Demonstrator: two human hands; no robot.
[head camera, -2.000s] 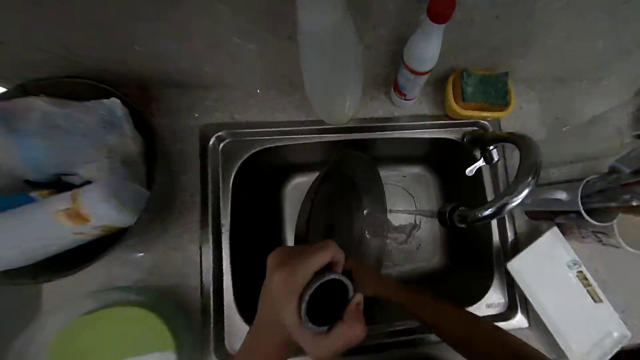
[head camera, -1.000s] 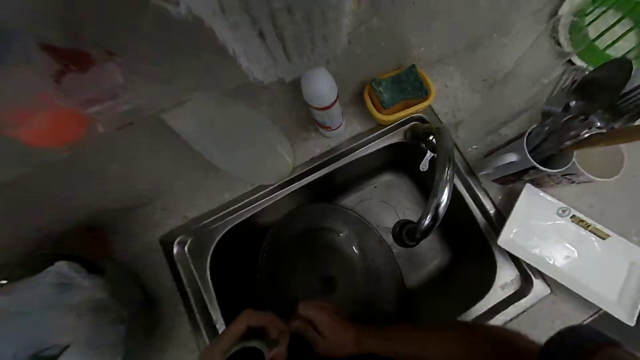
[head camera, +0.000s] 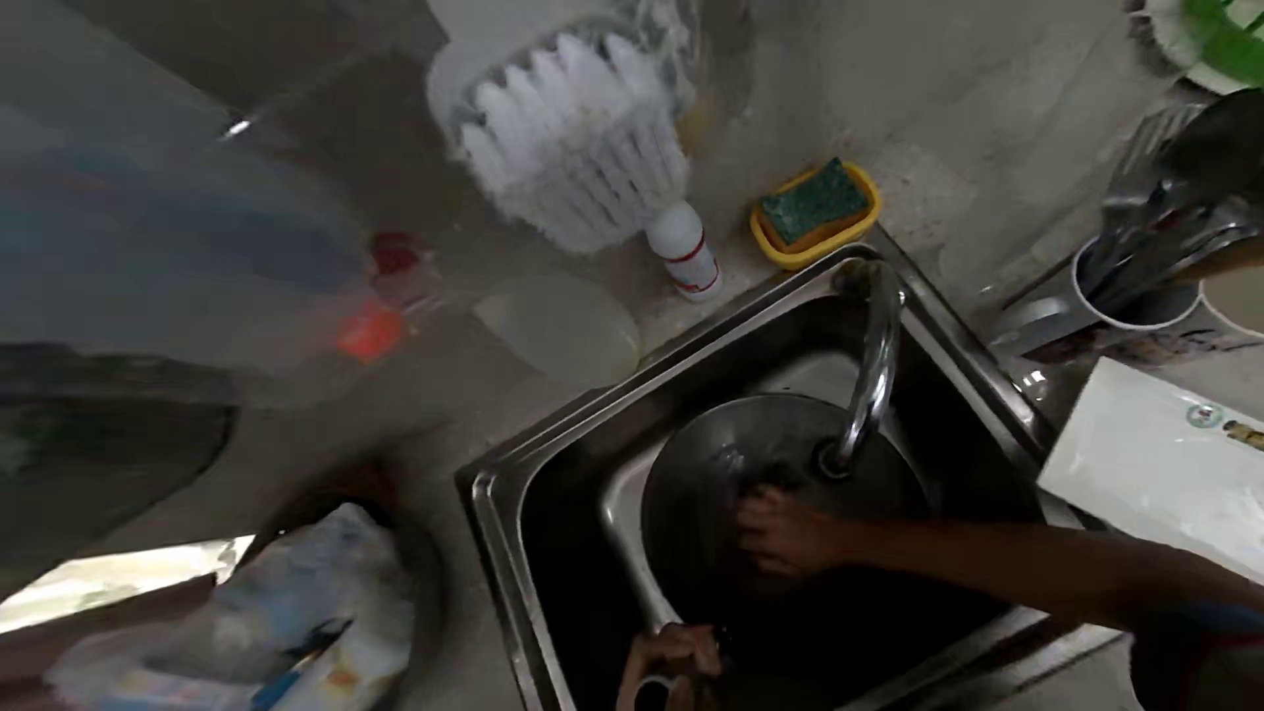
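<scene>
A round dark metal pan (head camera: 691, 494) lies in the steel sink (head camera: 538, 459), partly under the curved chrome faucet (head camera: 878, 365). My left hand (head camera: 671, 657), at the sink's near side, is closed around the pan's handle (head camera: 652, 694), whose hollow round end shows. Inside the pan, near the middle, my right hand (head camera: 785, 533) rests with bent fingers on the wet surface; whether anything is under the fingers cannot be told. A green and orange sponge (head camera: 816, 204) sits in a yellow dish (head camera: 863, 233) behind the sink.
Behind the sink stand a white bottle with a red band (head camera: 691, 259) and a white brush (head camera: 583, 138). To the right are a mug (head camera: 1042, 311) full of cutlery and a white rectangular tray (head camera: 1165, 464). A container with plastic bags (head camera: 336, 592) is at lower left.
The pan, tilted up on its side two seconds ago, now lies flatter in the sink. My right hand has moved from beside the left one into the pan. The view has turned.
</scene>
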